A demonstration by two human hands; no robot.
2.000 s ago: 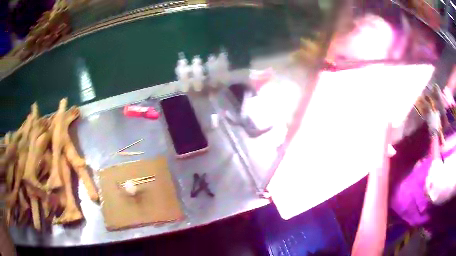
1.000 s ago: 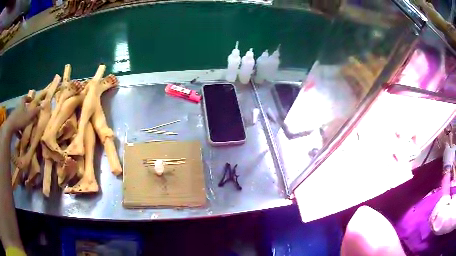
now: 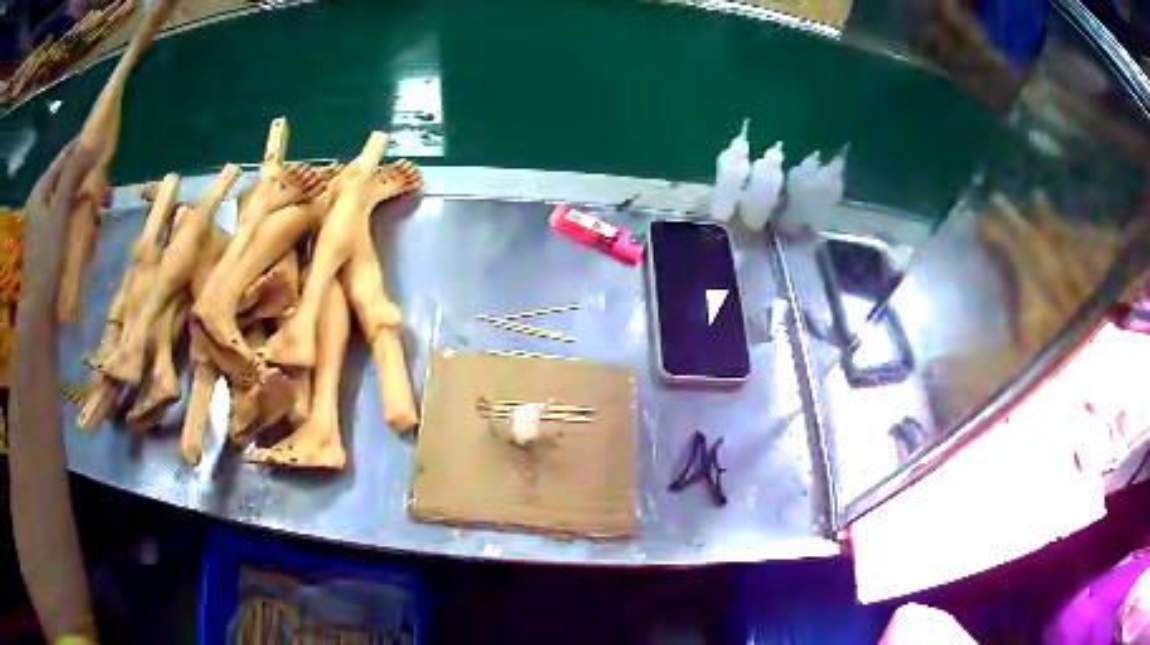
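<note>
My left hand (image 3: 78,176) is at the far left, partly blurred, with its fingers around a tan model leg (image 3: 116,91). The leg is tilted, its upper end near the top edge. The hand is to the left of a pile of similar legs (image 3: 331,359), several showing toes. At the bottom right edge a washed-out pale rounded shape (image 3: 927,626) is cut off; it may be part of my right hand or arm, but I cannot tell.
A cardboard pad (image 3: 568,491) bears thin sticks and a small white round thing (image 3: 523,426). Black straps (image 3: 700,469), a phone (image 3: 697,302), a red-pink tube (image 3: 598,233) and white bottles (image 3: 763,187) lie or stand on the metal bench. A blue-edged bin (image 3: 225,586) is below.
The view has turned left, so the bench things sit further right. My left hand has gone from the leg pile to its left side and now holds a leg. The pale shape shows less.
</note>
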